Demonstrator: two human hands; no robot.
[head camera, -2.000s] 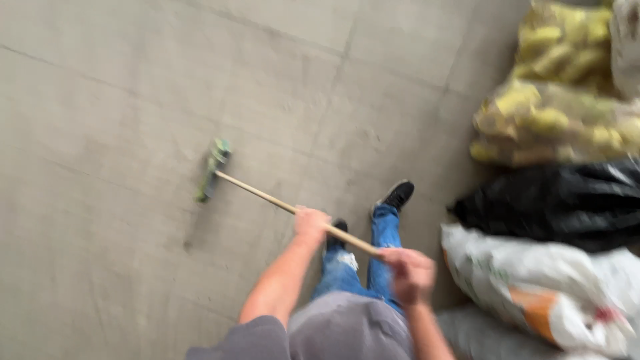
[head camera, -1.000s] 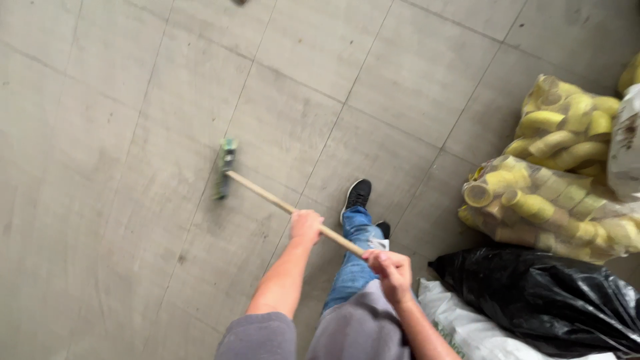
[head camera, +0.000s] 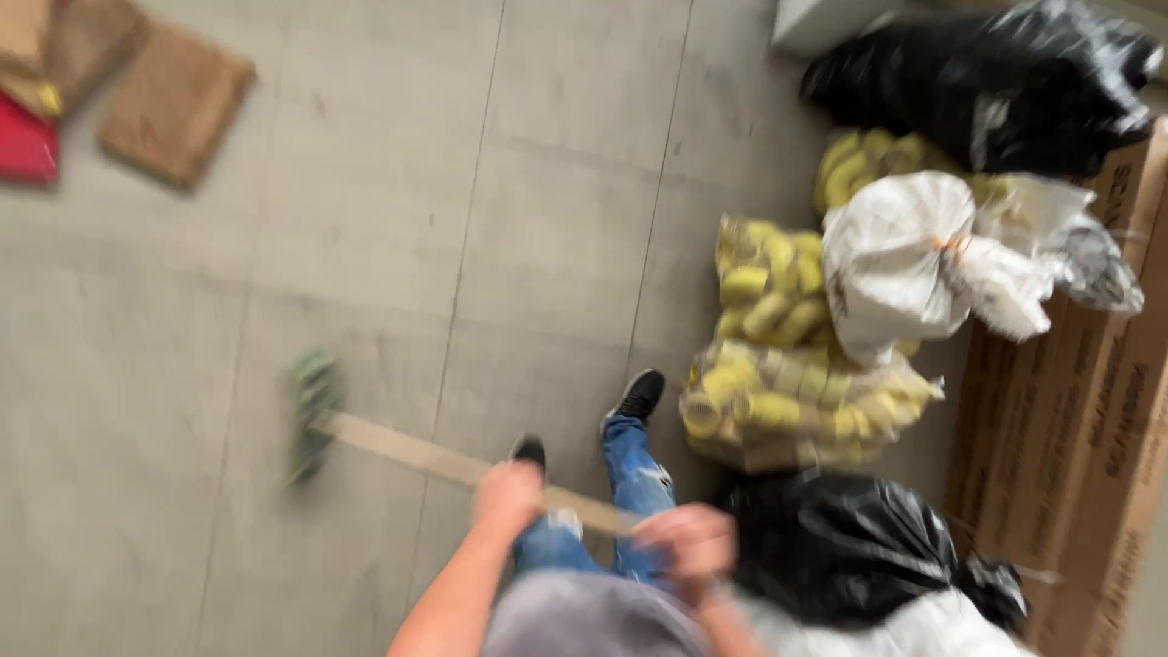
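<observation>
A push broom with a wooden handle (head camera: 411, 449) and a green and dark bristled head (head camera: 315, 415) slants across the lower part of the view. Its head lies at the left, over the grey floor. My left hand (head camera: 509, 497) is closed around the middle of the handle. Near the handle's upper end, at the right, my right hand (head camera: 689, 540) grips it. Both hands are blurred, and the fingers are hard to make out.
Clear bags of yellow curved pipe pieces (head camera: 803, 392), a tied white sack (head camera: 899, 265), black plastic bags (head camera: 839, 543) and long cardboard boxes (head camera: 1095, 401) line the right side. A brown slab (head camera: 178, 105) and a red object (head camera: 23, 141) lie at upper left.
The view has shifted, bringing in the brown slab, the red object and the long boxes. Both hands still hold the broom handle. The feet have changed position, now standing apart.
</observation>
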